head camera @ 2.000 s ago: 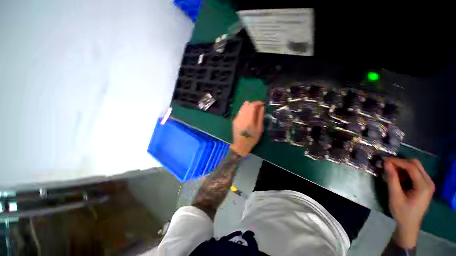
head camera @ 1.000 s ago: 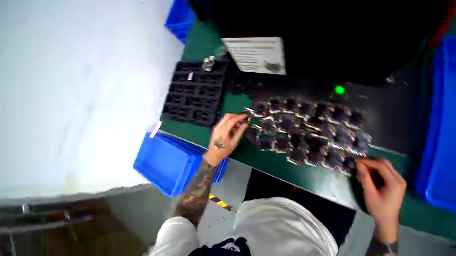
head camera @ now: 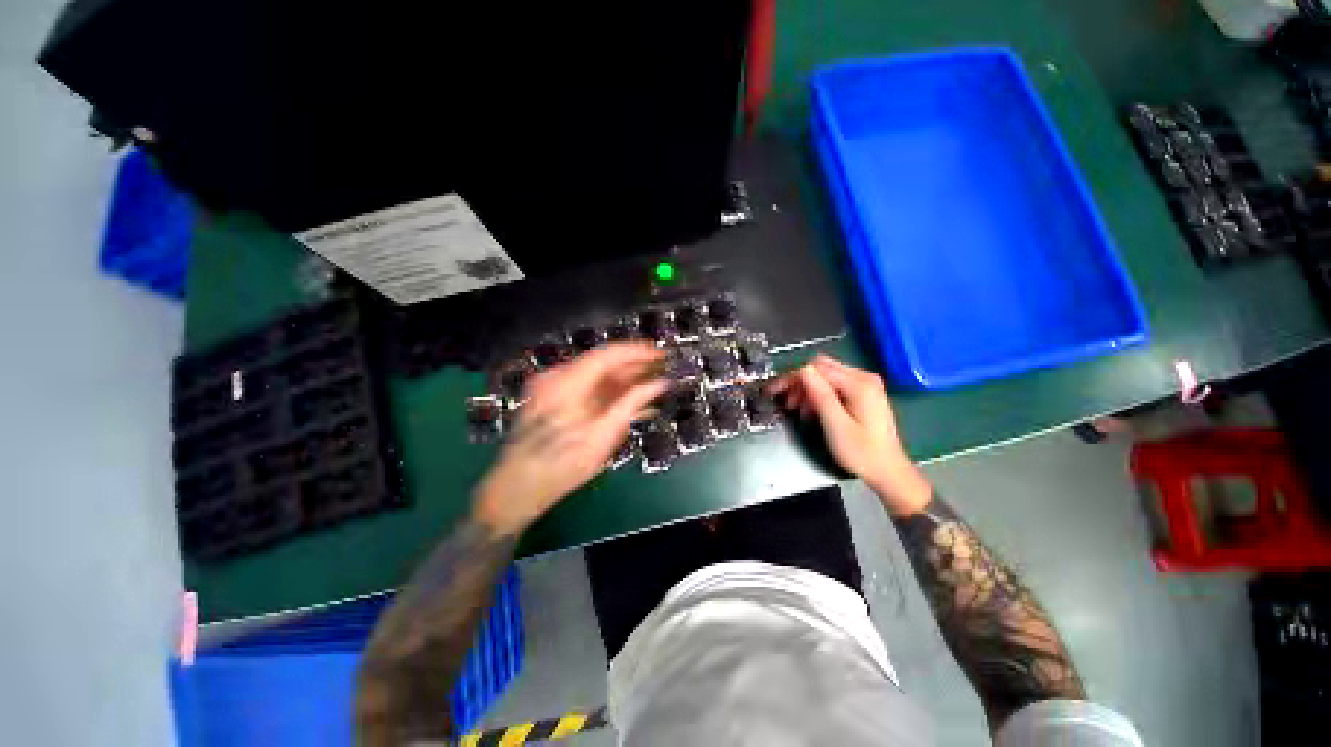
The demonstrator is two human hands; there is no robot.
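Note:
Rows of small camera modules (head camera: 691, 426) lie on the green bench (head camera: 569, 508) and the edge of the black mat (head camera: 810, 299). My left hand (head camera: 591, 416) is over the left and middle part of the rows and hides several modules; whether its fingers hold one cannot be told. My right hand (head camera: 850, 416) is at the right end of the rows, fingertips at the last modules; its grip is not clear. The black test box (head camera: 438, 117) with a white label (head camera: 412, 248) stands behind. A green light (head camera: 666, 273) glows at its edge.
An empty blue bin (head camera: 978, 219) lies on the right. A black pocketed tray (head camera: 285, 431) is at the left. A single module (head camera: 734, 203) lies at the upper mat. Blue bins (head camera: 278, 693) are nested below the bench. A red stool (head camera: 1226, 496) stands at the right.
The view has swung right, bringing the whole blue bin into sight. My left hand has moved from the left end of the rows to over them. My right hand stays by their right end.

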